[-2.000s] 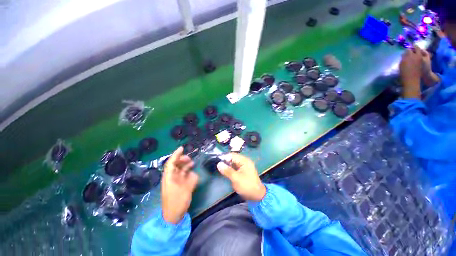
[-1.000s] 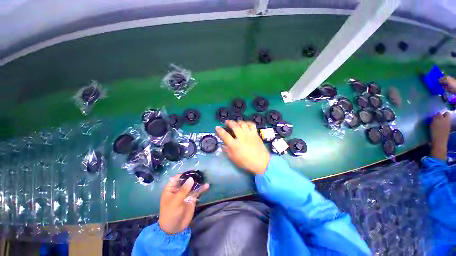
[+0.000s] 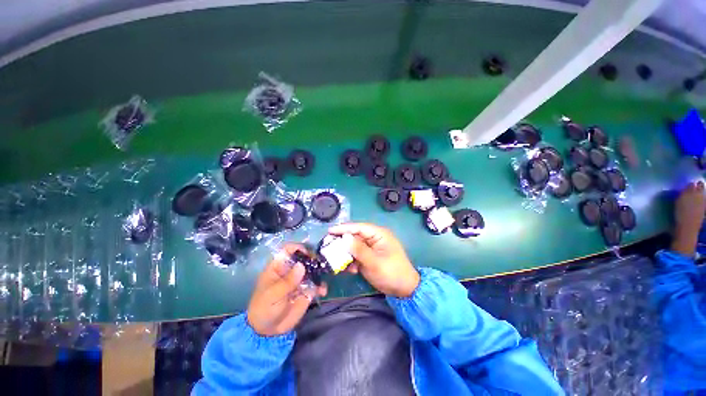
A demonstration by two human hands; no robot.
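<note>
My left hand (image 3: 280, 292) holds a black disc (image 3: 308, 267) with a bit of clear film near the bench's front edge. My right hand (image 3: 377, 259) holds a black hubbed piece with a white and yellow square (image 3: 337, 253) on it, close against the disc in my left hand. Whether the two parts touch is unclear. Black hubbed caps (image 3: 406, 175) lie in a group just beyond my right hand, a few with white or yellow squares (image 3: 440, 220). Black discs in clear film (image 3: 267, 216) lie beyond my left hand.
A white post (image 3: 557, 77) stands at the right. More discs (image 3: 580, 179) lie beyond it, near a blue bin (image 3: 689, 133) and another person's arm (image 3: 687, 220). Clear blister trays lie left (image 3: 77, 247) and below right (image 3: 580, 317). Wrapped discs (image 3: 271, 100) lie on the green strip.
My right hand has come back from the hubbed caps and now holds one with a white and yellow square. It has met my left hand, which still holds its black disc.
</note>
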